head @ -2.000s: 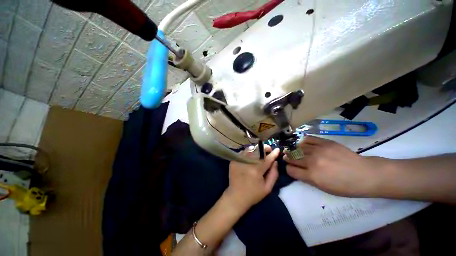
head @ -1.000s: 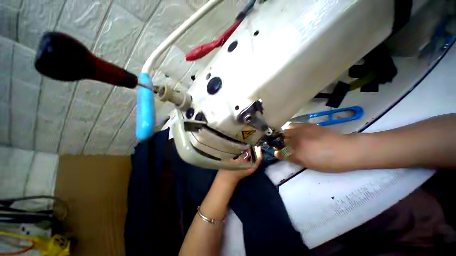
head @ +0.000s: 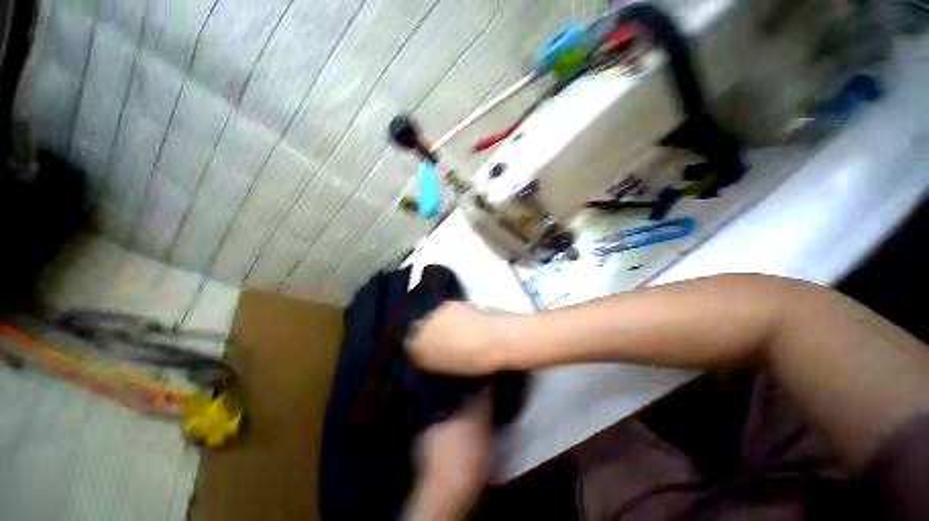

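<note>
The navy garment [head: 357, 397] lies heaped at the left end of the white machine table, away from the needle. My right hand [head: 453, 338] reaches across to the left and grips the top of the cloth. My left hand [head: 456, 448] is low in the view, blurred and partly covered by dark cloth beside my right hand; its fingers do not show. The cream-white sewing machine [head: 581, 153] stands behind, with no garment seen under its presser foot [head: 555, 242].
Blue thread snips [head: 647, 236] lie on the machine bed [head: 754, 244]. Dark offcuts [head: 703, 173] lie under the machine arm. A dark-handled screwdriver [head: 404, 132] and the light blue lamp sleeve [head: 429, 190] stand at the head end. Brown cardboard [head: 270, 407] and a yellow plug [head: 212, 417] are at left.
The garment and both hands have left the needle area and moved left. My right arm now stretches across the table front. The view has shifted, so the machine looks smaller and farther off.
</note>
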